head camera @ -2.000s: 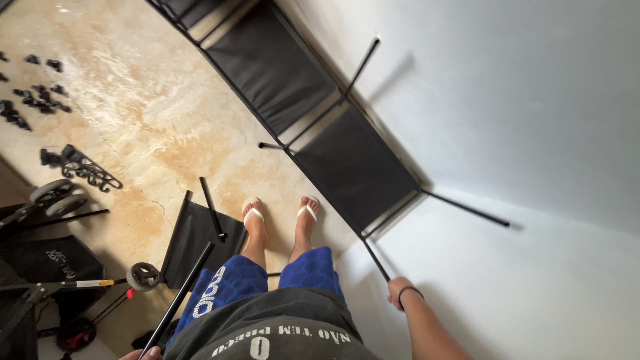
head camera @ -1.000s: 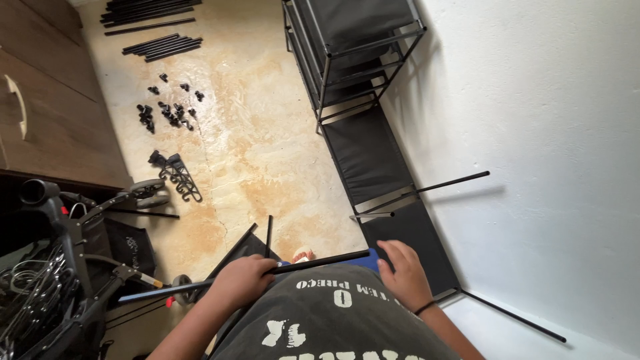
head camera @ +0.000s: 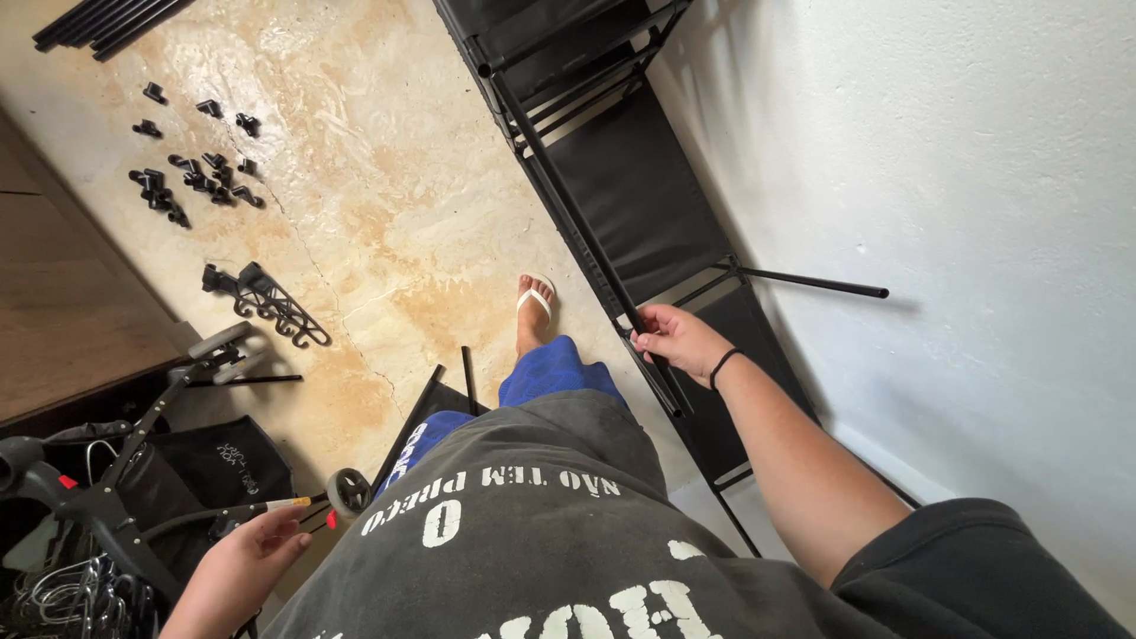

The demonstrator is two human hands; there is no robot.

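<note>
My right hand (head camera: 679,342) grips a black metal tube (head camera: 581,217) near its lower end. That tube runs up alongside the black rack frame, toward a joint at the upper tier. Black fabric shelf panels (head camera: 635,200) stretch between the rack's tubes, beside the white wall. One short tube (head camera: 816,282) sticks out from the frame toward the wall. My left hand (head camera: 257,550) is held at the lower left with bent fingers apart, holding nothing, near a folded stroller's wheel.
Black plastic connectors (head camera: 213,177), hook racks (head camera: 275,306) and spare tubes (head camera: 115,25) lie on the stained floor at left. A stroller (head camera: 115,515) and a wooden cabinet (head camera: 71,293) stand at the left edge. Another black panel (head camera: 417,426) with tubes lies by my legs.
A second ago both hands were on a tube in front of my shirt. My left hand has let go and moved left; my right hand now holds a tube along the rack.
</note>
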